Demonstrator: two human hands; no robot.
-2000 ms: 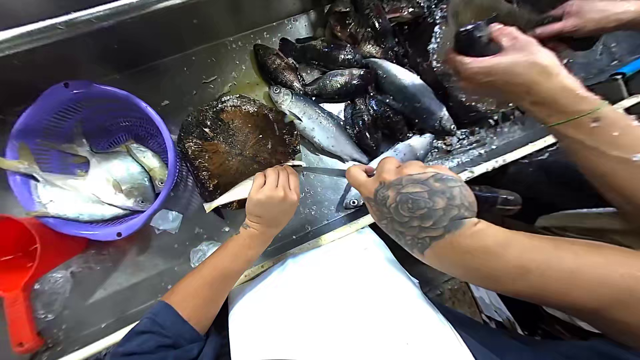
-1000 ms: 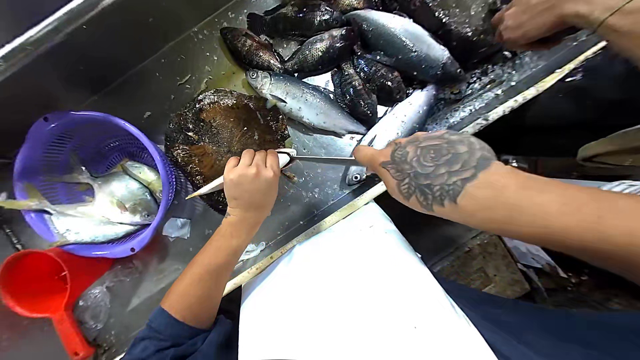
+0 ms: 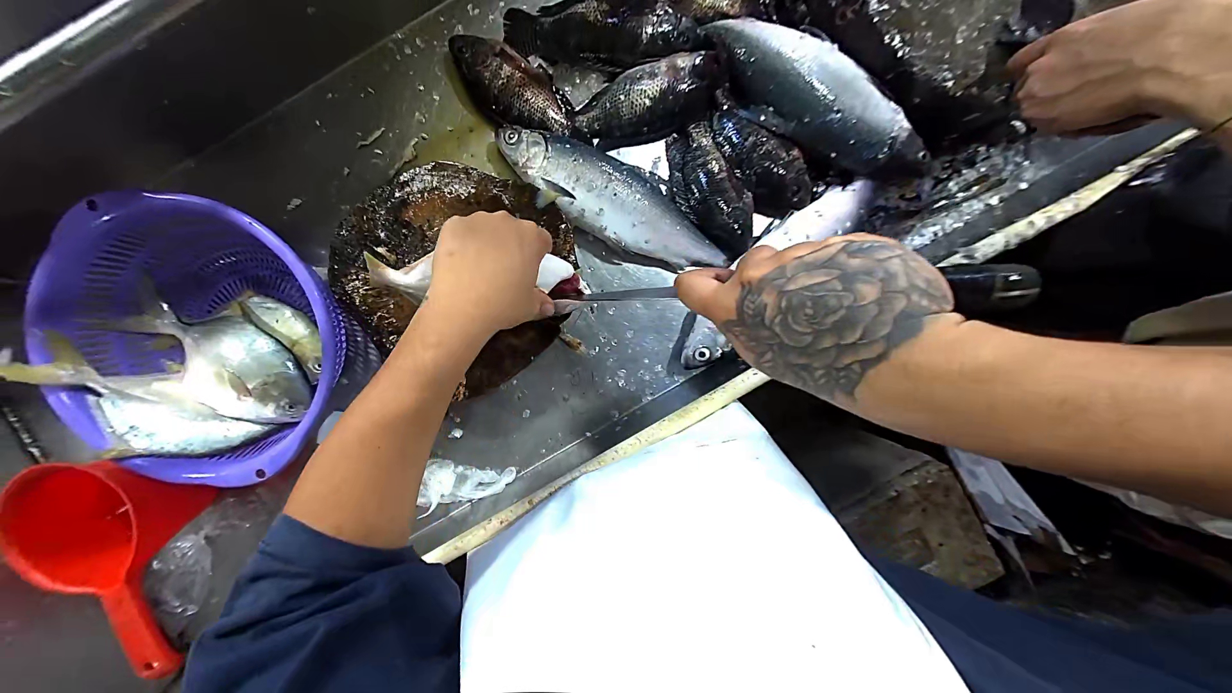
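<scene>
My left hand (image 3: 489, 269) grips a pale fish (image 3: 414, 276) on a round, dark-stained chopping block (image 3: 385, 231). The fish's tail points left, and red flesh shows at its right end. My right hand (image 3: 818, 308) is closed around a knife (image 3: 626, 295) whose narrow blade reaches left to that red end; its dark handle sticks out to the right behind the hand. A silvery fish (image 3: 606, 197) lies just right of the block, and the head of another silvery fish (image 3: 705, 345) shows below the blade.
A purple plastic basket (image 3: 332, 327) of fish stands left, above a red plastic scoop (image 3: 125, 568). Dark, scaly fish (image 3: 650, 96) and a larger silvery fish (image 3: 818, 87) are heaped beyond the block. Another person's hand (image 3: 1107, 72) is at upper right. The metal counter's pale edge (image 3: 616, 457) runs diagonally.
The red flesh at the fish's right end has come into sight at the knife tip. The other person's hand, two seconds ago beside a dark object, has moved lower, near the counter.
</scene>
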